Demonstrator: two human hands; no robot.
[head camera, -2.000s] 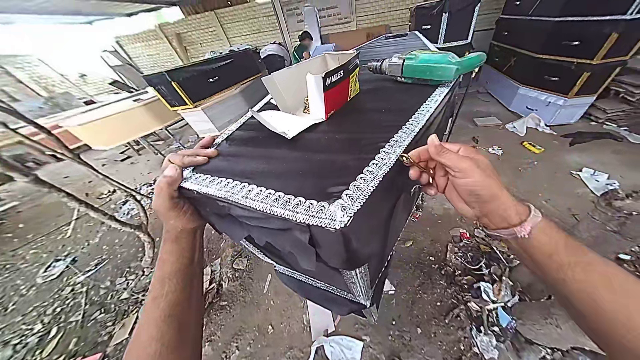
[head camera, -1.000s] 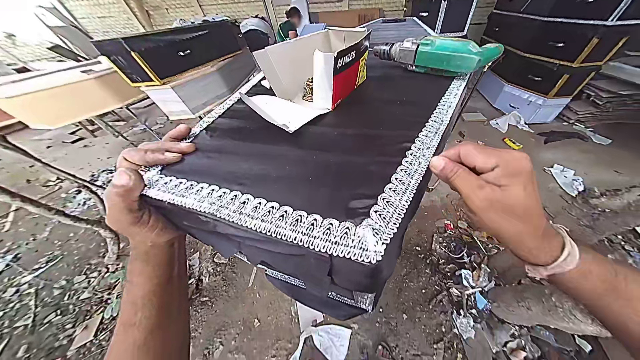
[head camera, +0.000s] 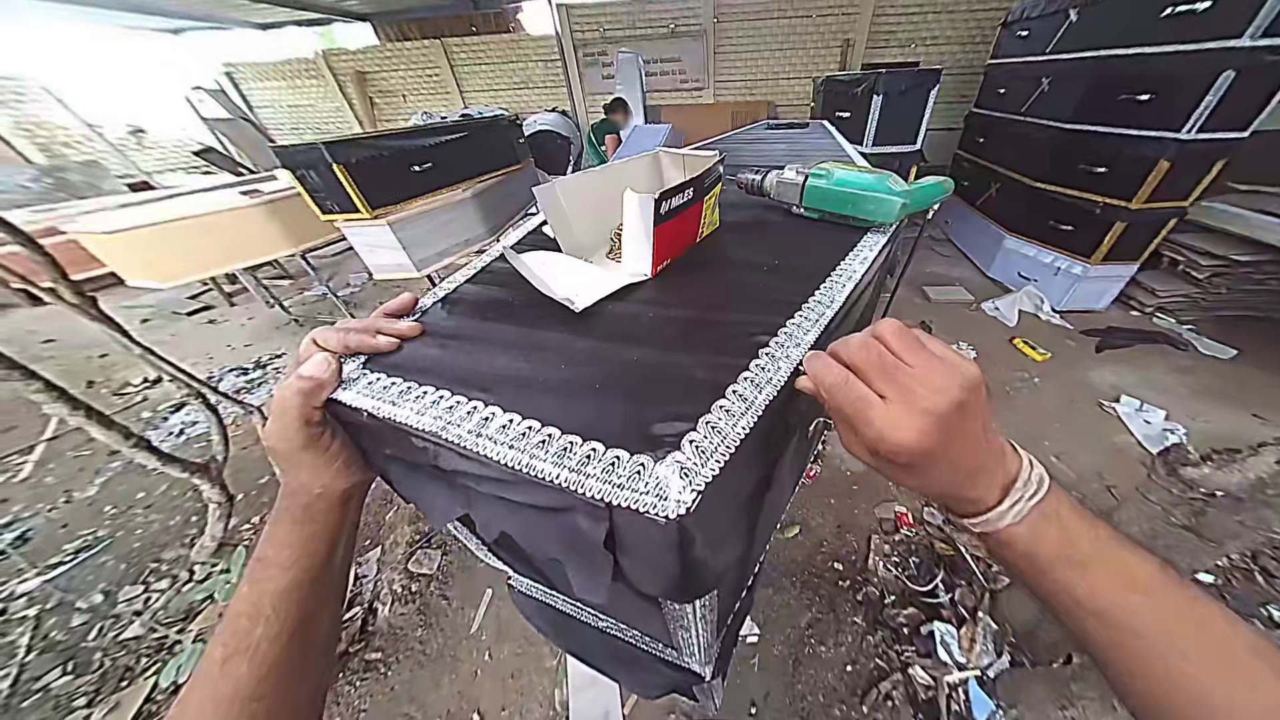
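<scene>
A coffin covered in black cloth (head camera: 560, 370) stands in front of me, edged with silver-white lace trim (head camera: 520, 440). My left hand (head camera: 335, 400) grips its near left corner, fingers on top and palm against the side. At the right edge, my right hand (head camera: 900, 410) is curled with thumb and forefinger pinched together at the coffin's side; what lies between them is too small to tell. On the lid, an open cardboard box (head camera: 685, 215) holds small brass-coloured pieces (head camera: 615, 243). Behind it to the right lies a green power drill (head camera: 850, 192).
Black coffins (head camera: 1090, 160) are stacked at the right; more coffins (head camera: 400, 165) stand at the left. Two people (head camera: 605, 135) are at the back. Bare branches (head camera: 120, 430) reach in at the left, and litter (head camera: 940, 600) covers the ground at the right.
Two seconds ago my right hand held a small brass-coloured piece beside the coffin's right side; now its fingers are curled closer at the edge and the piece is not visible. My left hand keeps its corner.
</scene>
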